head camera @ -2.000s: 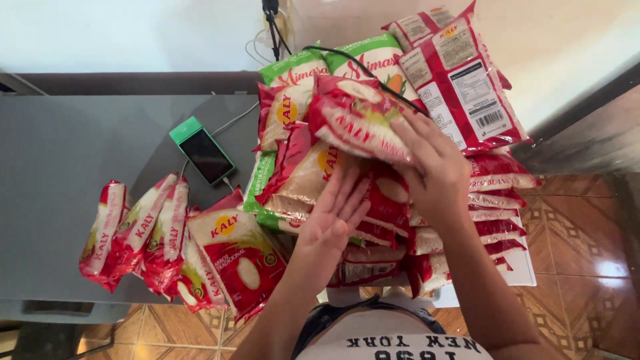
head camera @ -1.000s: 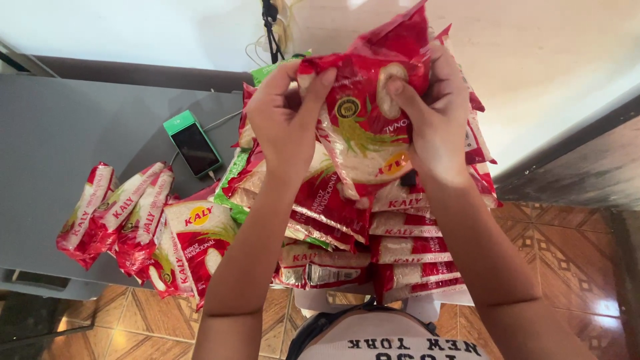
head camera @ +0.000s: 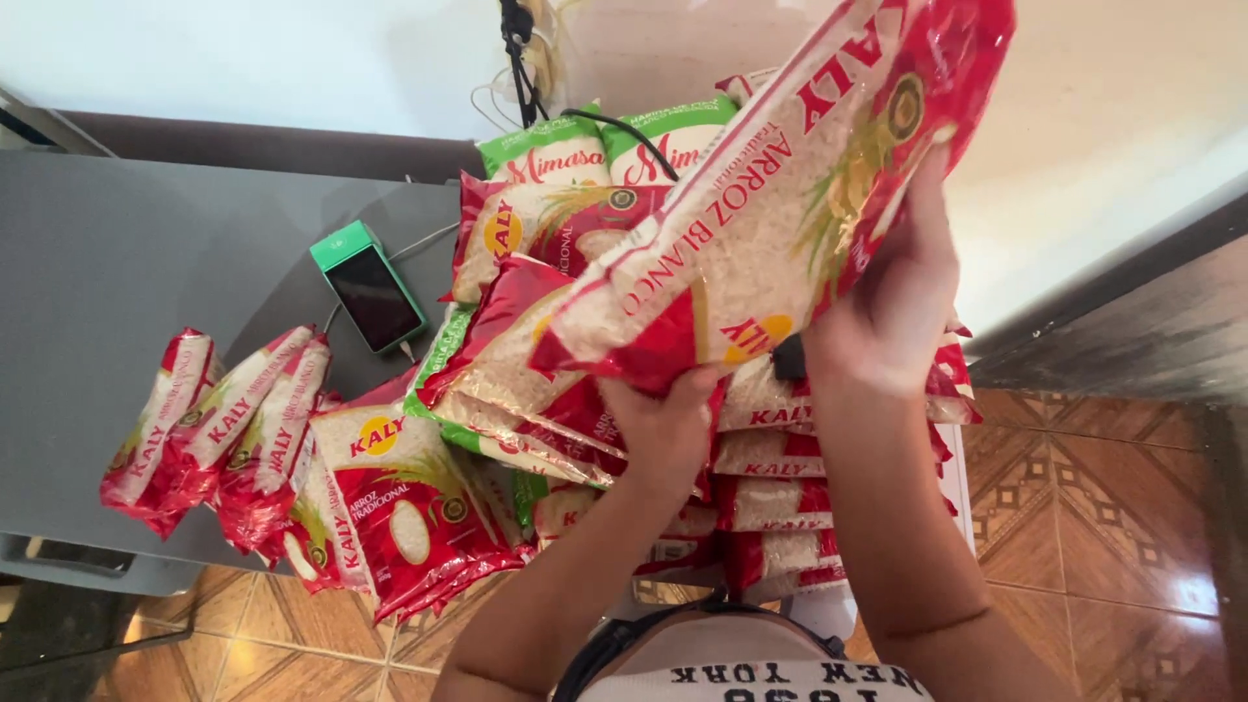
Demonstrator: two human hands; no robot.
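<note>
A red and clear plastic Kaly rice bag (head camera: 751, 214) is tilted in the air between my hands. My left hand (head camera: 663, 424) grips its lower end, and my right hand (head camera: 897, 292) holds its right side, the fingers partly hidden behind it. Below lies a pile of rice bags, among them a red-cornered rice bag (head camera: 507, 341) close to my left hand. Stacked rice bags (head camera: 775, 502) show under my right forearm. Green and white Mimasa corn flour bags (head camera: 556, 151) lie at the back, partly covered by other bags.
On the grey table (head camera: 88, 253), several rice bags (head camera: 161, 424) lean in a row at the left, beside a flatter rice bag (head camera: 409, 507). A green and black handheld device (head camera: 370, 288) with cables lies behind them. Black cords (head camera: 522, 58) hang by the wall. Tiled floor (head camera: 1092, 507) shows at the right.
The rice bag in my hands has turned from facing me upright to a slanted position, with its upper end toward the upper right. My left hand has moved down to its lower end.
</note>
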